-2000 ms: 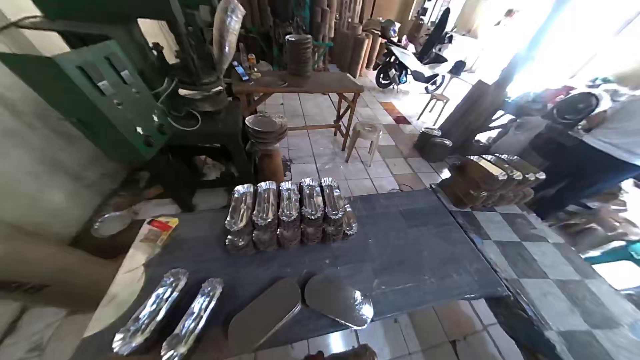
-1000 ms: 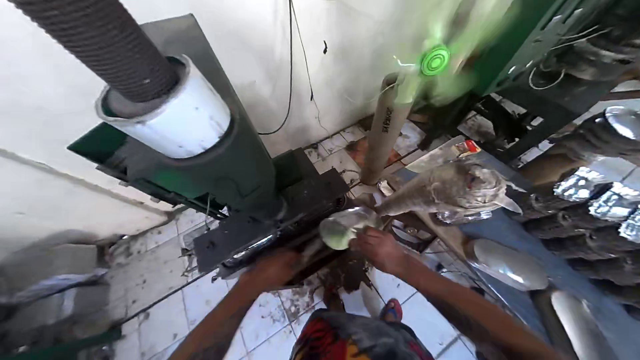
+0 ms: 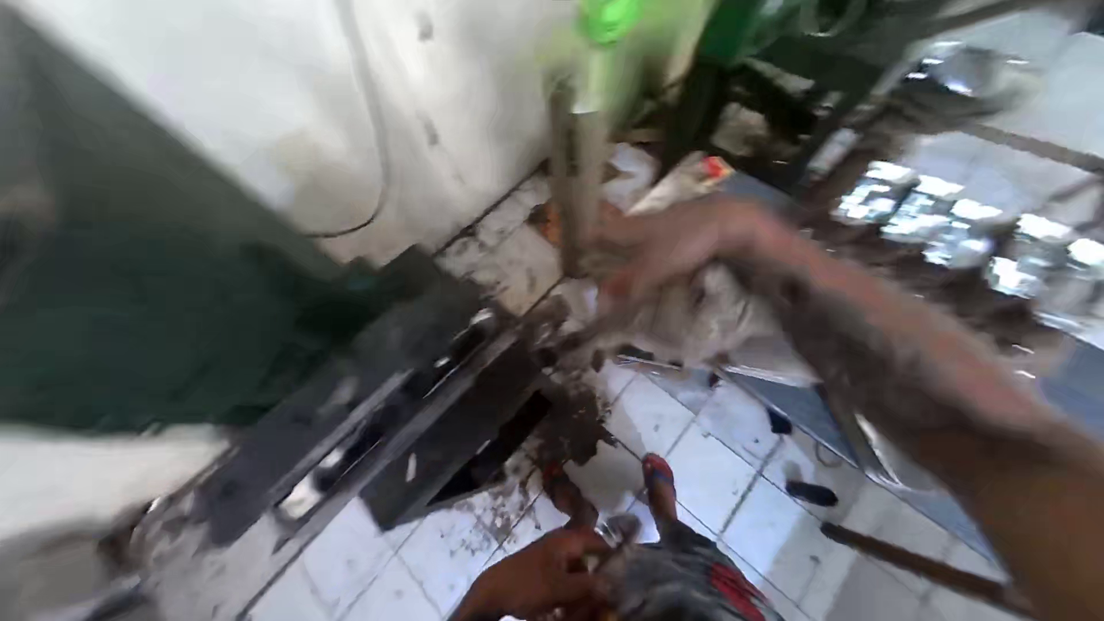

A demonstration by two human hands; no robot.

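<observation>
My right hand (image 3: 655,254) is stretched out over a bundle in pale wrapping (image 3: 711,315) between the machine and the dark table; motion blur hides its fingers and whether they hold anything. Low in the view, my left hand (image 3: 565,565) is near my lap with its fingers bent; what lies in it cannot be told. To the left of both hands stands the green press machine (image 3: 155,310), its dark metal bed (image 3: 414,414) holding a long slot with shiny edges.
Shiny metallic pieces (image 3: 931,207) stand in rows at the upper right. A fan (image 3: 608,17) with a green centre is at the top. Brown debris (image 3: 569,423) lies beside the machine bed, over white floor tiles (image 3: 724,470). A brown bar (image 3: 923,565) is at the lower right.
A second ago both hands were together at the machine bed with a shiny oval piece. My right hand has moved away toward the bundle, and my left hand has drawn back toward my lap.
</observation>
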